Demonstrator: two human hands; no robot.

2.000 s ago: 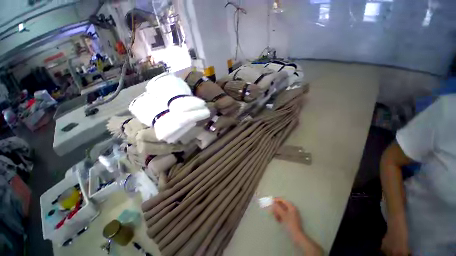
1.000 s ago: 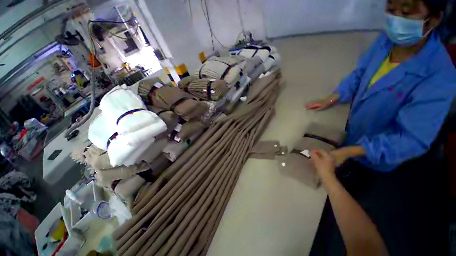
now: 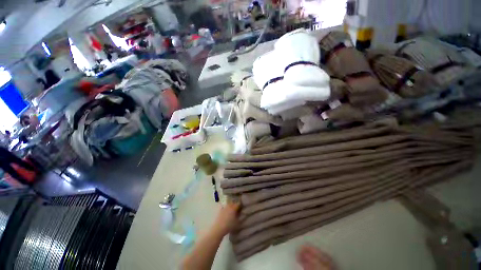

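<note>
Long brown cut panels (image 3: 327,179) lie fanned like pleats across the table. My left hand (image 3: 228,217) is at their near left ends, fingers against the edge; whether it grips them is unclear. My right hand (image 3: 315,257) is blurred and cut by the bottom edge, just below the panels, with nothing visible in it. A dark marker pen (image 3: 215,189) lies left of the panels. A pale-blue and white ticket strip (image 3: 182,203) curls on the table. Small brown cut parts (image 3: 424,205) lie at the right, beside a brown bundle (image 3: 453,245) cut off by the picture's corner.
Tied brown bundles (image 3: 350,68) and white bundles (image 3: 295,74) are piled behind the panels. A white tray (image 3: 182,138) holds small tools. A brown-gold roll (image 3: 207,164) and silver clips (image 3: 167,201) sit on the table. Fabric heaps (image 3: 126,108) and a dark slatted rack (image 3: 68,232) stand left.
The view has swung left, and the co-worker is out of view. My right hand is off the tied bundle. My left hand now shows at the panels' near ends.
</note>
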